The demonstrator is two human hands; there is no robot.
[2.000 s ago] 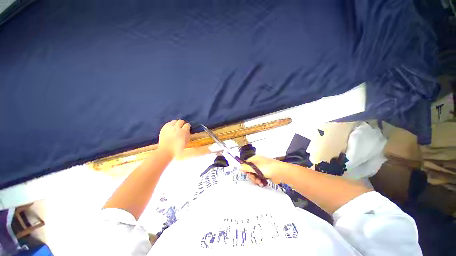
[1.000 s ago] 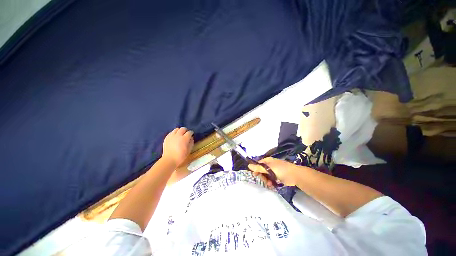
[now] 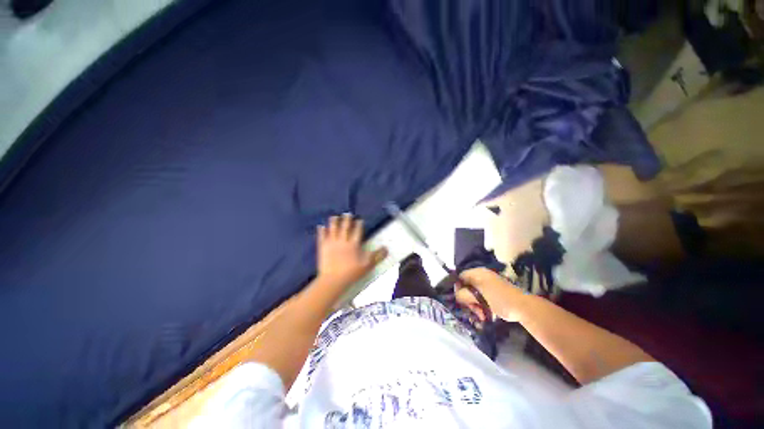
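Observation:
Navy fabric (image 3: 209, 167) covers the cutting table, its near edge running diagonally in front of me. My left hand (image 3: 342, 250) lies on the fabric's near edge, fingers spread and pointing away from me, holding nothing. My right hand (image 3: 486, 295) holds the dark handles of the fabric shears (image 3: 423, 240). Their long silver blades point away and to the left, with the tips at the fabric's near edge. Whether the tips touch the cloth cannot be told.
Bunched navy cloth (image 3: 557, 117) lies at the right end. Tan paper patterns (image 3: 712, 126), a crumpled white sheet (image 3: 578, 226) and dark scraps (image 3: 540, 258) are at the right. The wooden table edge (image 3: 201, 381) shows at lower left.
The view has swung right along the table. My left hand has moved right along the fabric edge and its fingers have spread. My right hand and the shears have also moved right.

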